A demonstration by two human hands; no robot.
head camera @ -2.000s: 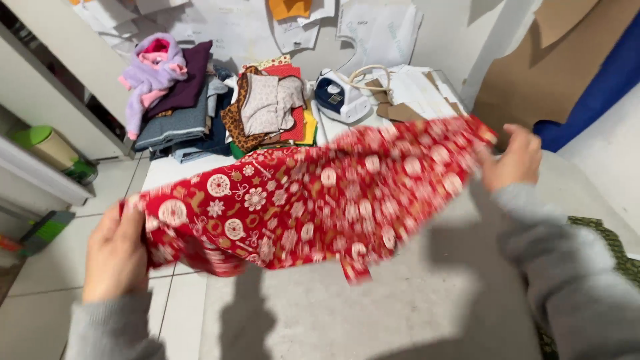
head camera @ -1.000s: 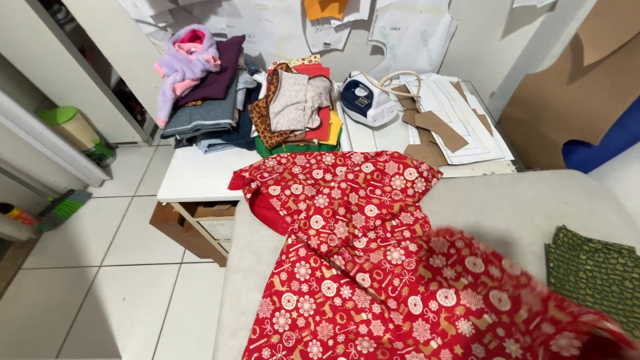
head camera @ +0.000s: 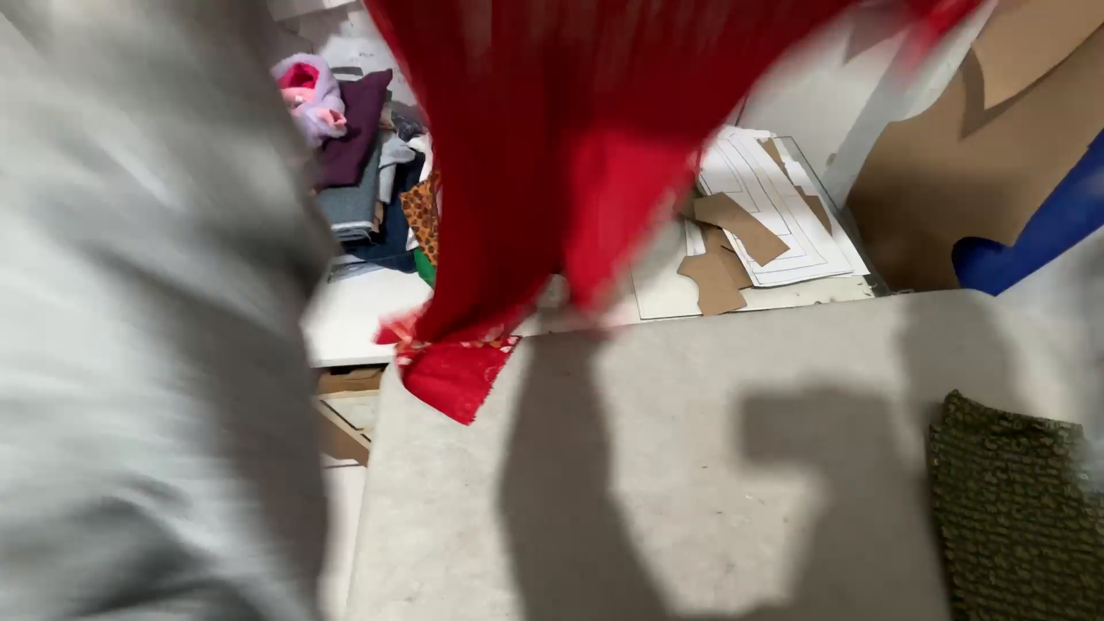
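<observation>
Red printed fabric [head camera: 535, 155] hangs blurred from the top of the view, its plain red reverse side facing me. Its lower left corner [head camera: 453, 379] hangs over the far left edge of the light grey padded table [head camera: 707, 483], showing a strip of the white and gold print. A grey sleeve, large and blurred, fills the left side. Neither my left hand nor my right hand shows, so what each holds cannot be seen.
Folded clothes [head camera: 349, 207] are stacked on the white surface [head camera: 345, 315] behind. Brown card pattern pieces [head camera: 720, 267] and white pattern sheets [head camera: 776, 207] lie right of the fabric. Green textured cloth [head camera: 1009, 509] rests at right, below blue material [head camera: 1026, 233] and large brown paper [head camera: 923, 190].
The red fabric, spread over the table a second ago with its print up, is now raised and hanging, plain side toward me. A grey sleeve has come in at left.
</observation>
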